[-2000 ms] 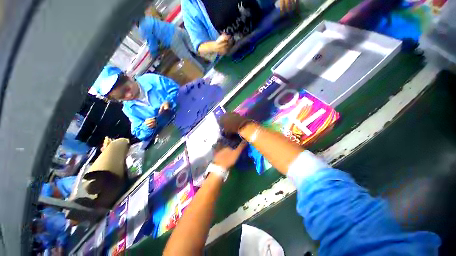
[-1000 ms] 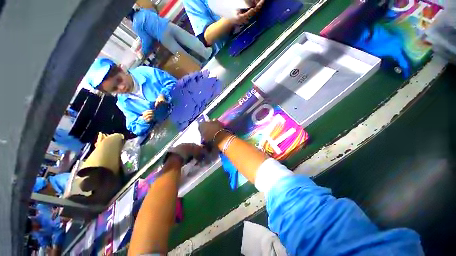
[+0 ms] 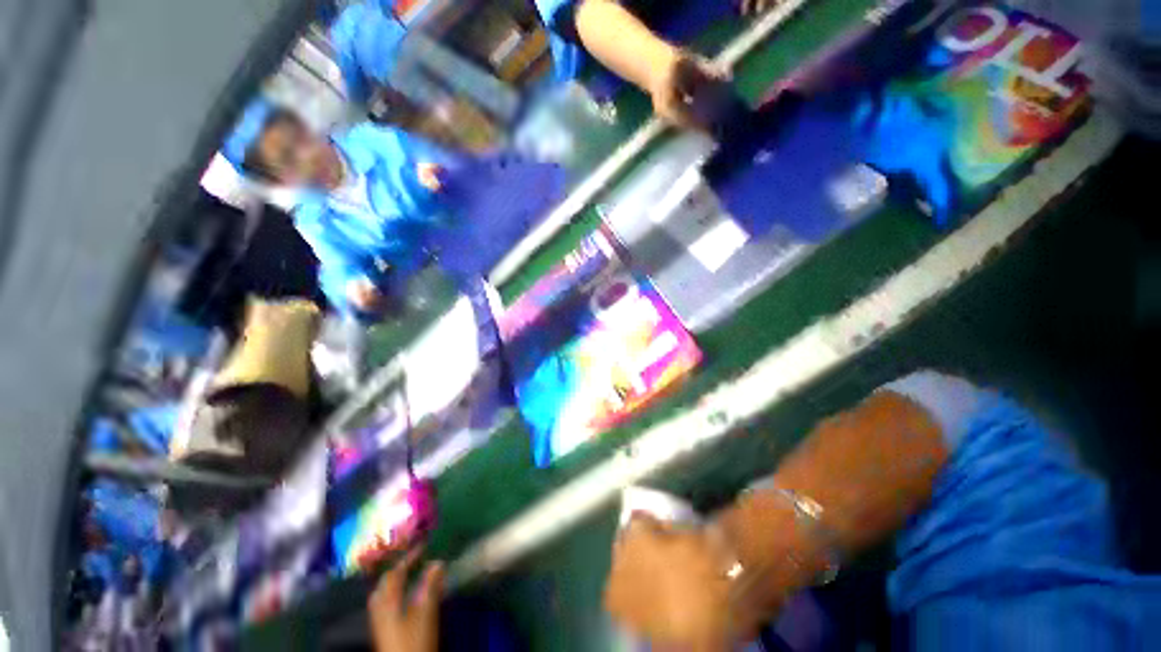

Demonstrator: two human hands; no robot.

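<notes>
The frame is blurred. My right hand [image 3: 675, 580] is over the near bench, beside a pale slip [image 3: 660, 504]; its fingers are too blurred to tell a grip. My left hand [image 3: 405, 609] is cut off by the bottom edge, its visible fingers apart and empty. On the green belt, an open tray [image 3: 446, 369] with a white insert and a dark-blue strip [image 3: 489, 318] along its edge lies beside a bright printed lid [image 3: 611, 369].
A person's hand [image 3: 688, 92] reaches over dark-blue card [image 3: 796, 172] on another open tray [image 3: 656, 242]. Another printed lid [image 3: 1006, 102] is at upper right. Across the belt, a person in light blue [image 3: 369, 191] is by heaped blue blanks [image 3: 497, 210]. A pale rail [image 3: 764, 369] edges the belt.
Both my hands have left the tray and moved down to the near side. The trays and lids have shifted left and down. The other person's hand and blue card are now over the upper tray.
</notes>
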